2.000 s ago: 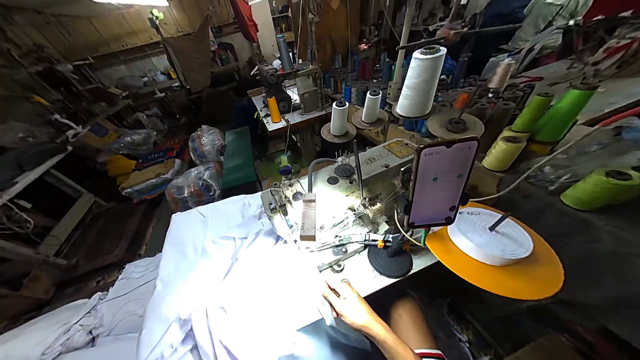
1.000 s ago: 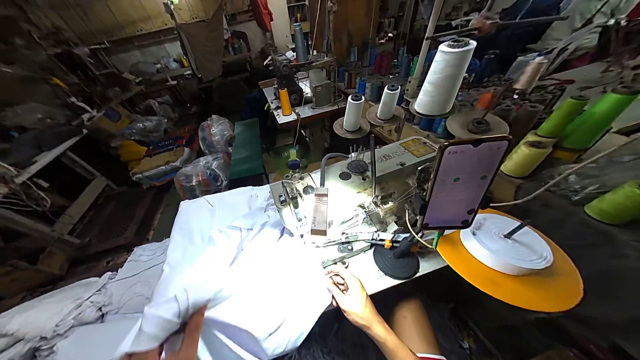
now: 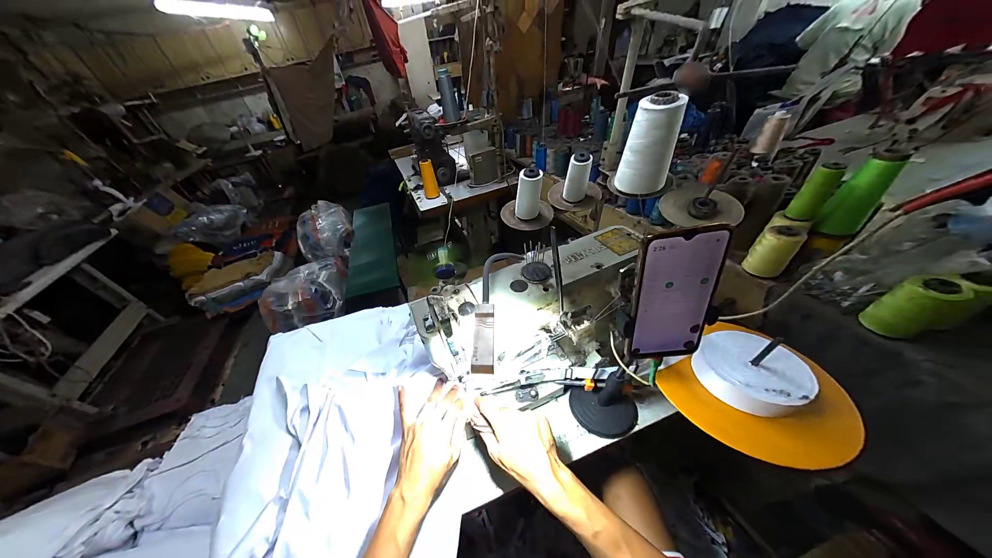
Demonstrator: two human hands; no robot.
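White fabric (image 3: 333,418) lies in folds over the left of the table and reaches up to an industrial sewing machine (image 3: 581,263). My left hand (image 3: 430,434) rests flat on the fabric just in front of the needle area, fingers pointing at it and slightly apart. Close beside it, my right hand (image 3: 511,434) has its fingertips bent together at the fabric's edge; glare hides whether they pinch the cloth. A small light-coloured block (image 3: 482,341) stands on the machine just beyond the fingers.
A phone (image 3: 678,291) on a black round-based stand (image 3: 604,407) stands right of my hands. Beyond it, a roll of white tape (image 3: 752,372) sits on an orange disc (image 3: 821,434). White thread cones (image 3: 651,143) stand behind the machine. More white fabric (image 3: 186,473) is heaped lower left.
My left hand, at the lower left on the fabric one second ago, is now beside my right hand at the needle area. The fabric's near part no longer bunches over the table's front edge.
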